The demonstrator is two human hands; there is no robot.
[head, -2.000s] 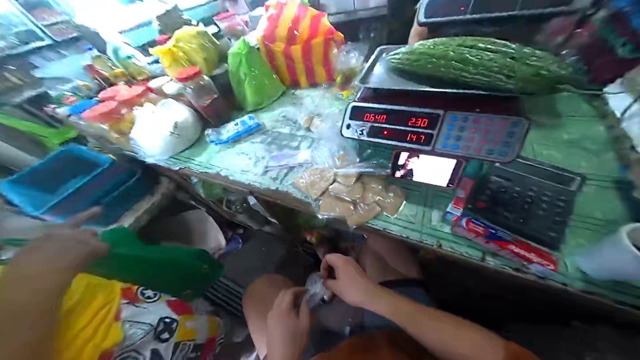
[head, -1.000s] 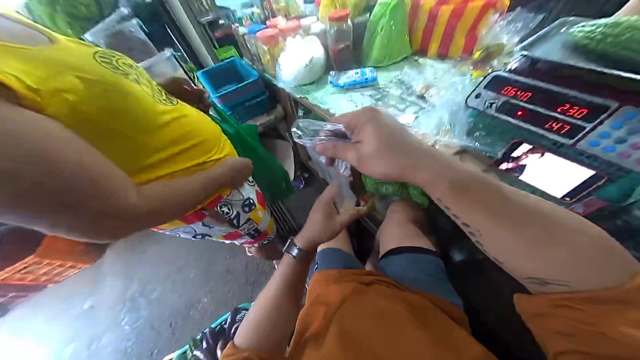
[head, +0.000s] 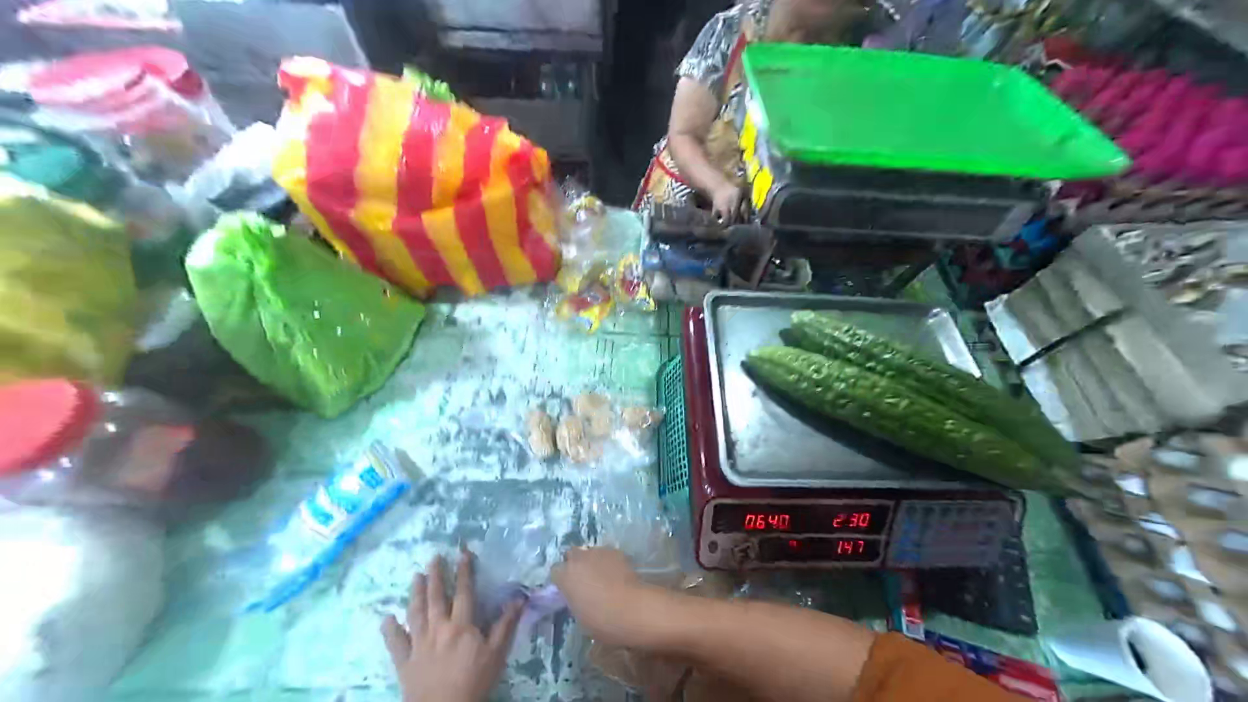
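My left hand [head: 447, 629] lies spread over the worn green counter [head: 380, 546], fingers apart and holding nothing. Just right of it, my right hand [head: 600, 590] is closed at a clear plastic bag [head: 624, 517]; a purple bit of plastic [head: 538, 604] shows between the two hands, and blur hides the exact grasp. Beyond them are peanut-like pieces in clear wrap [head: 575, 429]. On the right, long bumpy green gourds [head: 907, 409] rest on the metal pan [head: 765, 439] of a red digital scale [head: 697, 409] with lit digits. A blue-and-white packet [head: 346, 497] lies left of my hands.
A green plastic bag [head: 297, 312], a striped red-and-yellow bag [head: 419, 185] and a red-lidded jar [head: 185, 453] stand left. Behind is a second scale with a green tray [head: 907, 112], beside a person [head: 697, 127]. Egg trays [head: 1150, 526] and a white cup [head: 1146, 658] are at right.
My hands, earlier low near my lap with clear plastic between them, are now over the counter, and the left one has let go. The view has swung up to the counter.
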